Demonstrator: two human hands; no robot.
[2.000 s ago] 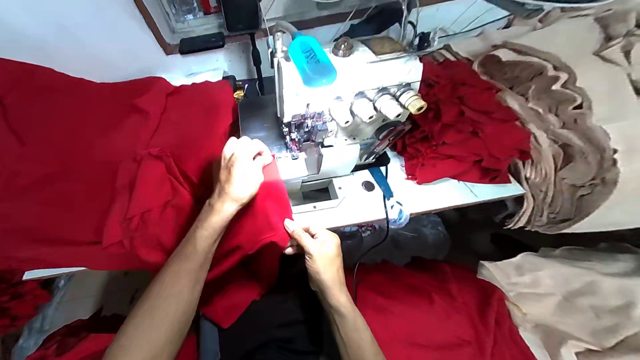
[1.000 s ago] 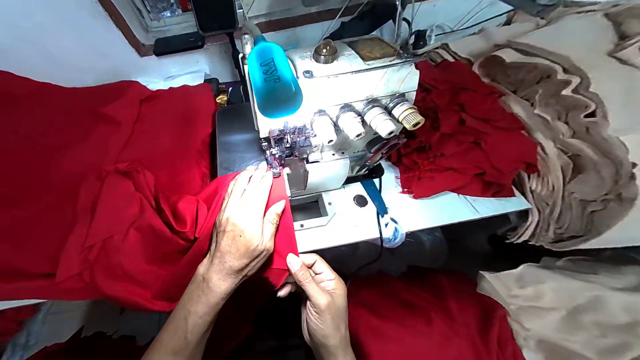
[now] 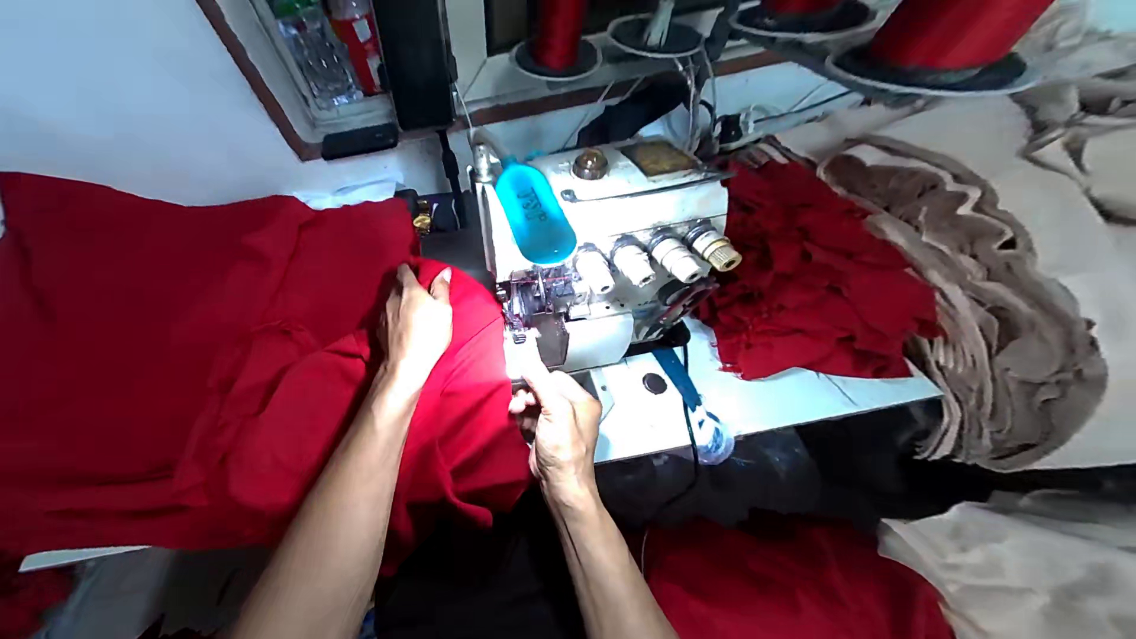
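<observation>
A white overlock sewing machine [image 3: 612, 204] with a light-blue cover and several tension dials stands at the centre. Red fabric [image 3: 248, 382] lies over the table to its left, and its right edge runs along the needle and presser-foot area. My left hand [image 3: 417, 324] grips a fold of the fabric left of the needles, thumb and fingers pinching the cloth. Just below the presser foot, my right hand [image 3: 559, 422] is at the fabric's right edge; its fingertips are partly hidden, and whether they pinch the cloth is hard to tell.
Right of the machine lies a heap of small red fabric pieces [image 3: 808, 284], beside stacked beige-brown cloth [image 3: 994, 293]. Red thread cones [image 3: 559, 35] stand behind. A black phone-like object [image 3: 359, 140] rests on the sill. More red fabric [image 3: 781, 577] and beige fabric [image 3: 1021, 559] lie at the lower right.
My left hand has moved away from the presser foot to the left, and now grips a fold. My right hand has come up closer to the presser foot. The view has shifted to show the thread cones.
</observation>
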